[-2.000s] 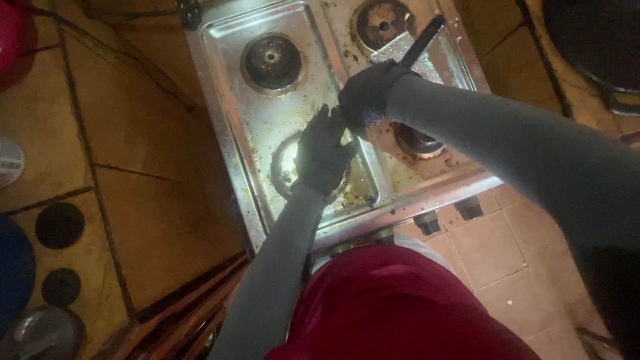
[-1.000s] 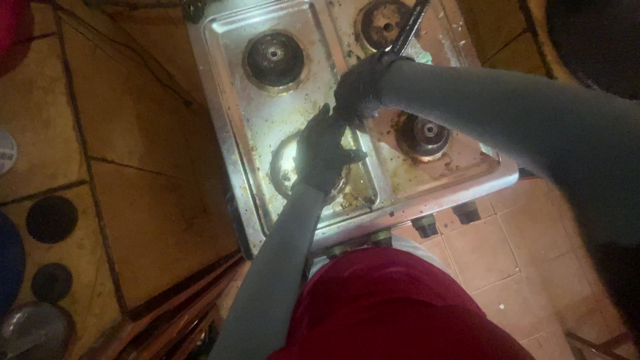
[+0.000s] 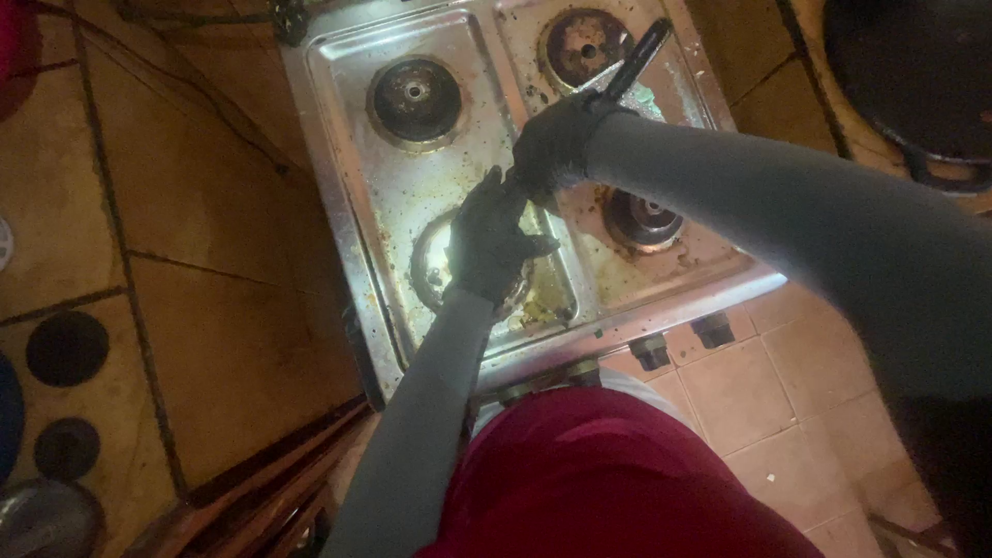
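Below me is a dirty metal gas stovetop (image 3: 434, 186) with burners at its corners. My left hand (image 3: 492, 240) lies palm down over the near-left burner recess (image 3: 426, 267), fingers spread, holding nothing that shows. Its fingertips meet my right hand (image 3: 550, 147), which is closed around a dark-handled tool (image 3: 639, 62); the handle sticks up toward the far-right burner (image 3: 587, 48), and the tool's working end is hidden. Beside that hand lies a crumpled, shiny piece, perhaps foil (image 3: 647, 101), with something pale green on it. Brown grime and crumbs cover the metal near both hands.
Control knobs (image 3: 649, 351) line the stove's front edge. A dark round pan (image 3: 914, 70) sits at the upper right. On the tiled counter (image 3: 225, 364) at left are dark round discs (image 3: 67, 349) and a metal lid-like object (image 3: 46, 519). A thin cable (image 3: 209, 101) crosses the upper left.
The tool handle in my right hand has swung back and forth at the wrist. My left hand has stayed over the near-left burner recess, its thumb now spread outward.
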